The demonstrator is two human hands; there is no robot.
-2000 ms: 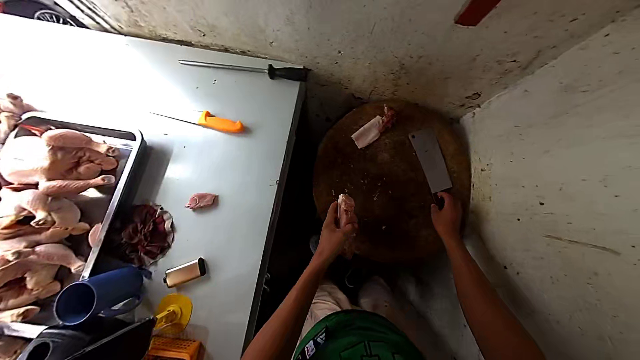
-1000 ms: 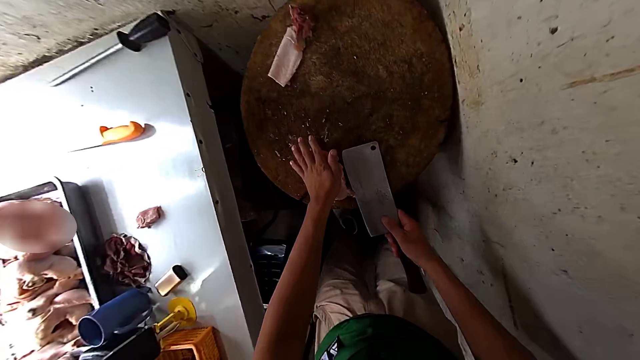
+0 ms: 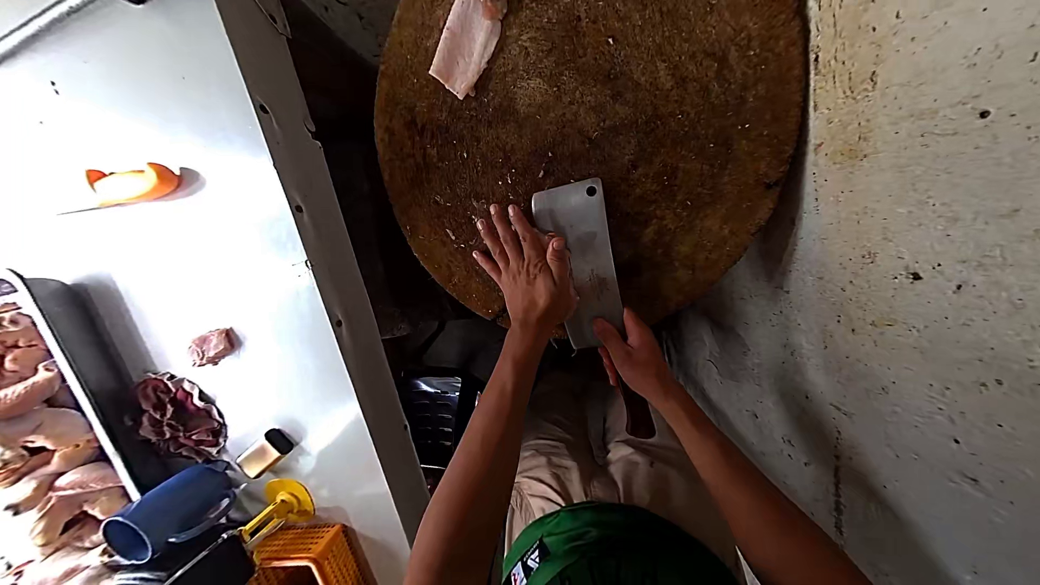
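My right hand (image 3: 638, 357) grips a cleaver (image 3: 578, 244) by its wooden handle and the heel of the blade. The blade lies near the front edge of a round wooden chopping block (image 3: 682, 122), close beside my left hand (image 3: 532, 272). That hand is flat with fingers spread over a bit of pale meat, of which only a sliver shows between palm and blade; whether it is held cannot be told. A strip of pale meat with skin (image 3: 467, 49) rests at the far left part of the block.
On the metal table (image 3: 268, 325) at left are an orange-handled knife (image 3: 134, 185), a small meat piece (image 3: 213, 347), a dark red leafy mass (image 3: 180, 416), a blue mug (image 3: 166, 512), an orange basket (image 3: 325, 552) and a tray (image 3: 81, 398) of poultry. A rough wall (image 3: 926, 244) stands at right.
Two seconds ago my left hand held a small piece of meat upright and the cleaver lay farther right. Since then the cleaver has come beside my left hand, which is now flat. The view has moved closer.
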